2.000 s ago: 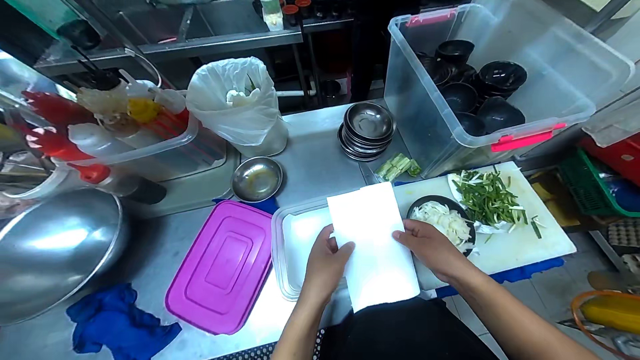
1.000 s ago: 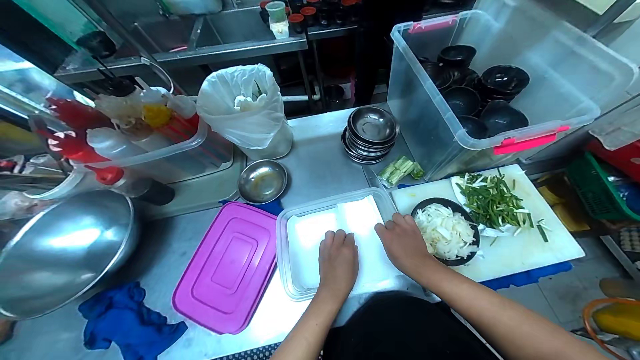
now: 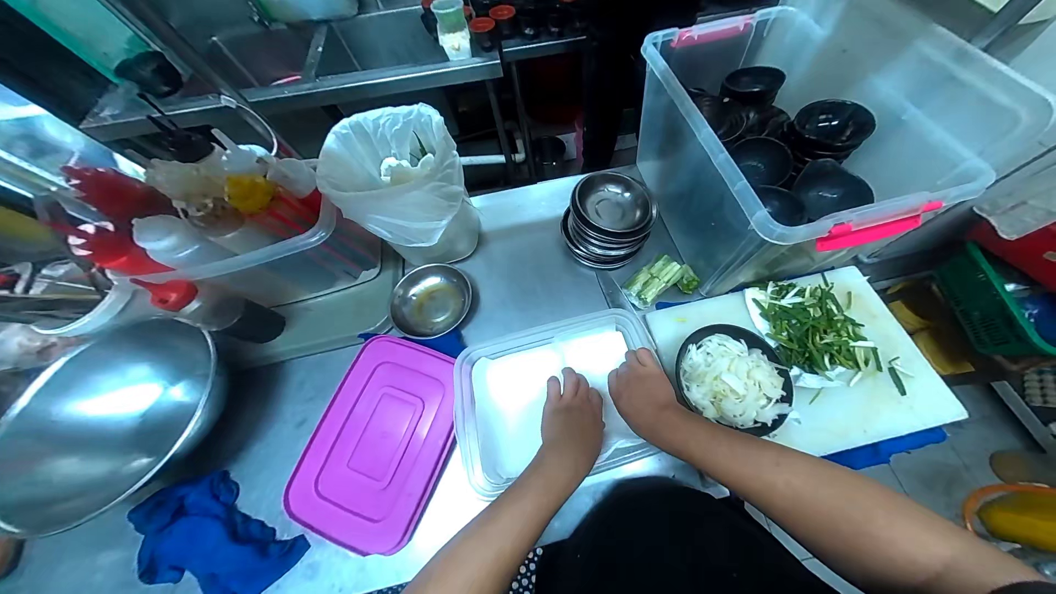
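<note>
A clear plastic container [image 3: 472, 421] lies in front of me, lined with white paper [image 3: 516, 396]. My left hand [image 3: 572, 412] rests on the paper near the middle, fingers slightly spread. Against the paper at the container's right side is my right hand [image 3: 641, 388], its fingers curled; whether they pinch the paper I cannot tell. A magenta plastic lid [image 3: 379, 441] is left of the container. Just right of it, a black bowl of sliced onion [image 3: 734, 381] stands on a white cutting board [image 3: 874, 412], beside chopped green leaves [image 3: 817, 326].
Steel bowls [image 3: 614, 206] are stacked behind the container, near a knife [image 3: 612, 290] and cut green stalks [image 3: 658, 279]. A bagged bin [image 3: 396, 181], a small steel bowl [image 3: 431, 300], a bottle tub [image 3: 272, 268], a large steel bowl [image 3: 107, 421], a blue cloth [image 3: 210, 536] and a bowl-filled storage box [image 3: 709, 181] stand around.
The white paper, held up between both hands over the container two seconds ago, now lies inside it. Both hands have come down onto the paper.
</note>
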